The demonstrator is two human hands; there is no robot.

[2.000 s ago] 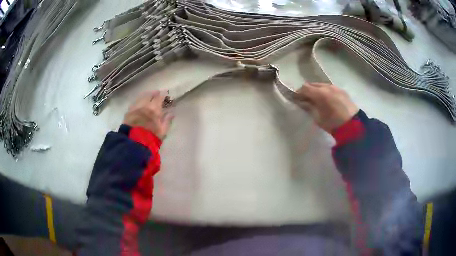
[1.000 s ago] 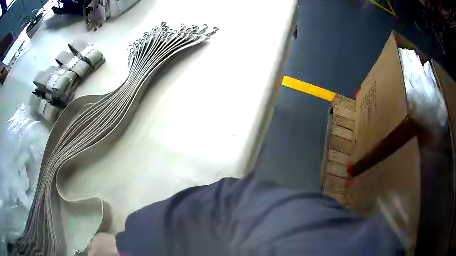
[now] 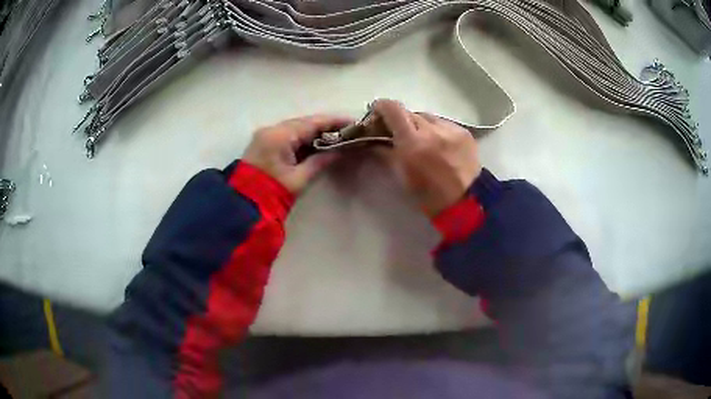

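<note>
A grey-beige webbing strap (image 3: 487, 86) runs from the pile in a loose curve down to my hands. Its near end is folded over into a short loop between them, with a small metal piece at the fold. My left hand (image 3: 295, 148) grips the left end of the fold between thumb and fingers. My right hand (image 3: 429, 148) holds the strap at the right of the fold, fingers on top near a metal buckle (image 3: 368, 111). The parts of the strap under my fingers are hidden.
A pile of straps (image 3: 335, 35) lies across the back of the pale table (image 3: 351, 273), with snap hooks (image 3: 91, 128) at the left and more hooks (image 3: 678, 105) at the right. A small white scrap (image 3: 17, 220) and hooks of another pile are at the left edge.
The view turned right to the table's end and boxes, then came back. My hands, apart with the strap stretched between them two seconds ago, are now close together, and the strap end is folded.
</note>
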